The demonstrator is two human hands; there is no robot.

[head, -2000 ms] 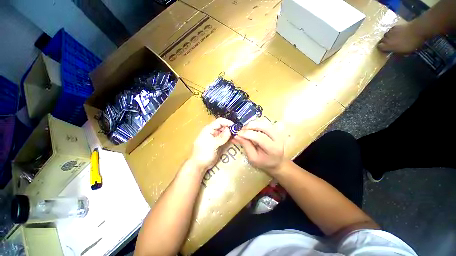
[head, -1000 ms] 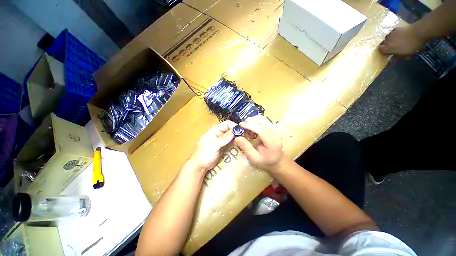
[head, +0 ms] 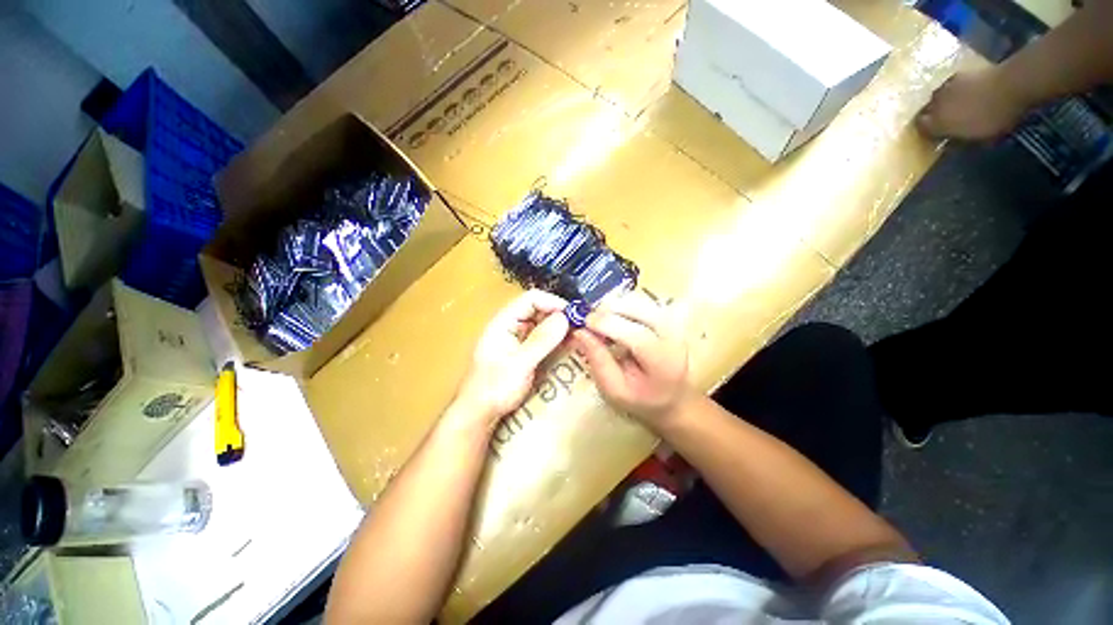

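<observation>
A small dark wired part (head: 575, 315) is held between the fingertips of both hands, mostly hidden by the fingers. My left hand (head: 514, 350) pinches it from the left. My right hand (head: 640, 359) pinches it from the right. Just beyond the fingertips a row of similar parts (head: 555, 244) lies on the cardboard bench cover (head: 427, 372), pale edges upward, with thin black wires fringing its sides. An open carton (head: 388, 283) at the left is filled with loose, jumbled, shiny dark parts.
A closed white box (head: 781, 73) stands at the upper right. Another person's hand (head: 973, 105) rests at the bench's far right edge. At the left are a yellow cutter (head: 228, 415), a clear bottle (head: 134, 510), a small open carton (head: 153, 366) and a blue crate (head: 183, 183).
The fingers of both hands have shifted slightly around the small part. The row of parts and the carton look the same.
</observation>
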